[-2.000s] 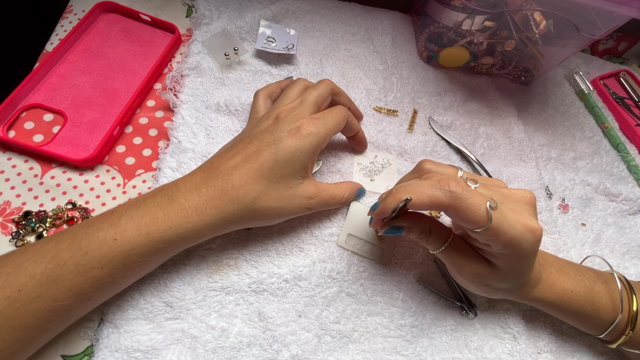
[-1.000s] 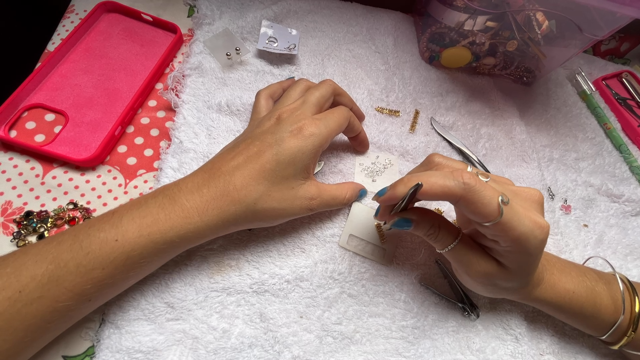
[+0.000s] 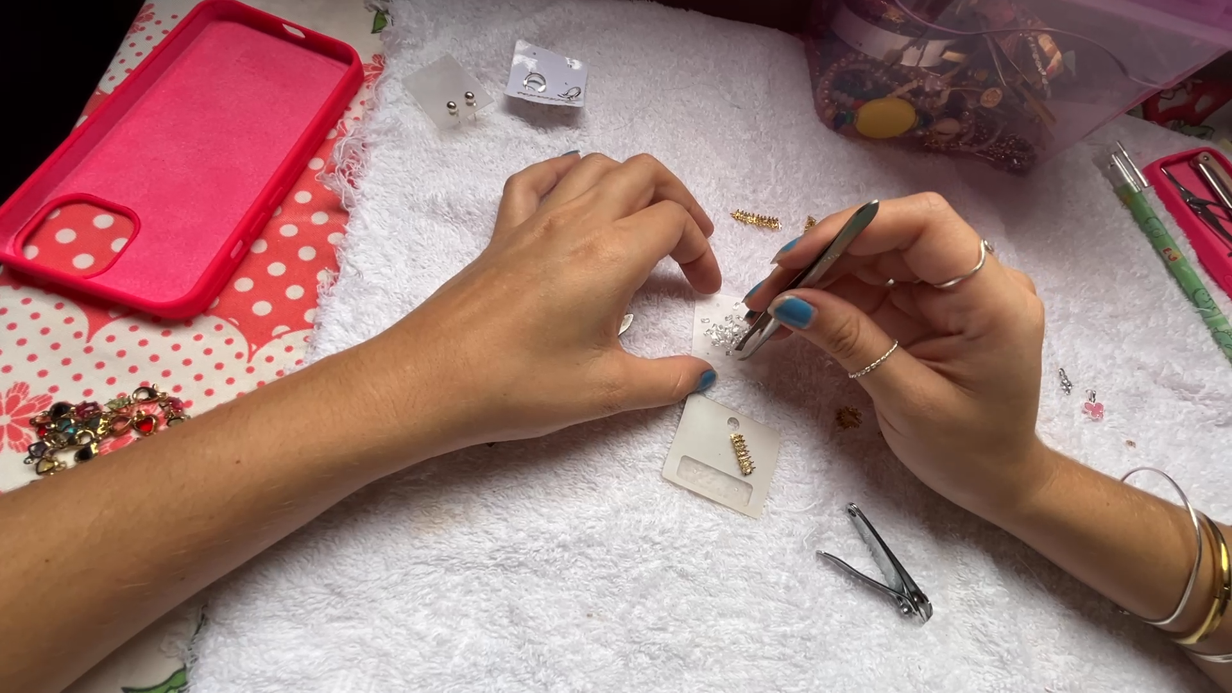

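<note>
My right hand (image 3: 924,337) holds metal tweezers (image 3: 818,260), their tips down at a pile of small clear rhinestones (image 3: 724,332) on a white card (image 3: 707,306). My left hand (image 3: 587,298) rests on the towel, fingers curled and apart; its thumb tip lies beside the lower edge of that card, and nothing shows in its grasp. Just below the thumb lies a pale earring card (image 3: 717,489) bearing a short gold spiky jewelry piece (image 3: 742,454). Another gold piece (image 3: 756,220) lies above the rhinestones, and one more shows partly behind my right fingers. A small gold piece (image 3: 848,418) sits under my right hand.
Nail clippers (image 3: 890,568) lie on the white towel (image 3: 539,587) at the lower right. A pink phone case (image 3: 183,144) is at upper left, charms (image 3: 96,423) below it. Earring cards (image 3: 547,75), a purple jewelry bin (image 3: 982,87), small charms (image 3: 1092,405) and a green pencil (image 3: 1174,255) surround the work.
My right hand has moved with the tweezers from the lower card up to the rhinestones, uncovering the gold piece on the lower card and the nail clippers. My left hand has stayed put.
</note>
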